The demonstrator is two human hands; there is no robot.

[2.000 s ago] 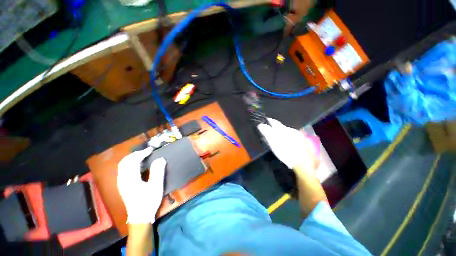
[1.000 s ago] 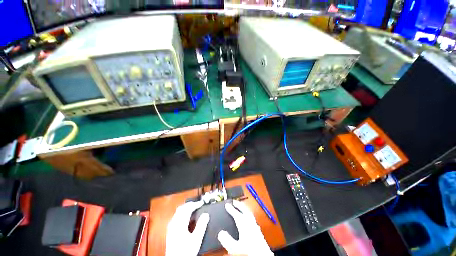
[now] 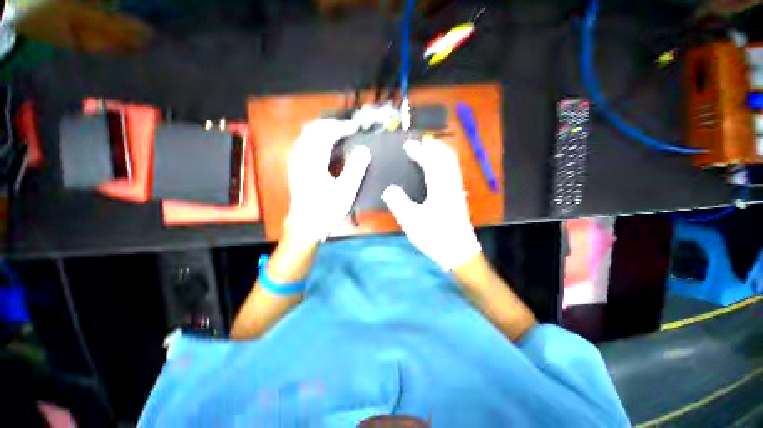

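A black set-top box (image 3: pixel 386 171) lies on the orange-brown work mat (image 3: pixel 280 167), its far edge against the silvery-white plug cluster of the test connector fixture (image 3: pixel 376 118). My left hand (image 3: pixel 322 180), in a white glove with a blue wrist strap (image 3: pixel 280 282), holds the box's left side. My right hand (image 3: pixel 435 201), also white-gloved, holds its right side. Both thumbs lie over the top of the box. A blue network cable (image 3: pixel 407 58) runs down to the plug cluster. The fingertips at the far edge are partly blurred.
Two more black boxes (image 3: pixel 194 164) lie on salmon-red pads (image 3: pixel 212 213) at left. A blue pen (image 3: pixel 477 148) lies on the mat's right side, a remote control (image 3: pixel 572 156) right of it. Red, yellow and white plugs (image 3: pixel 449 43) lie beyond. An orange switch box (image 3: pixel 719 104) stands far right.
Two seconds ago my right hand was at the remote; it has since come to the box's right side. The remote now lies on the bench. The view has tilted down from the oscilloscopes.
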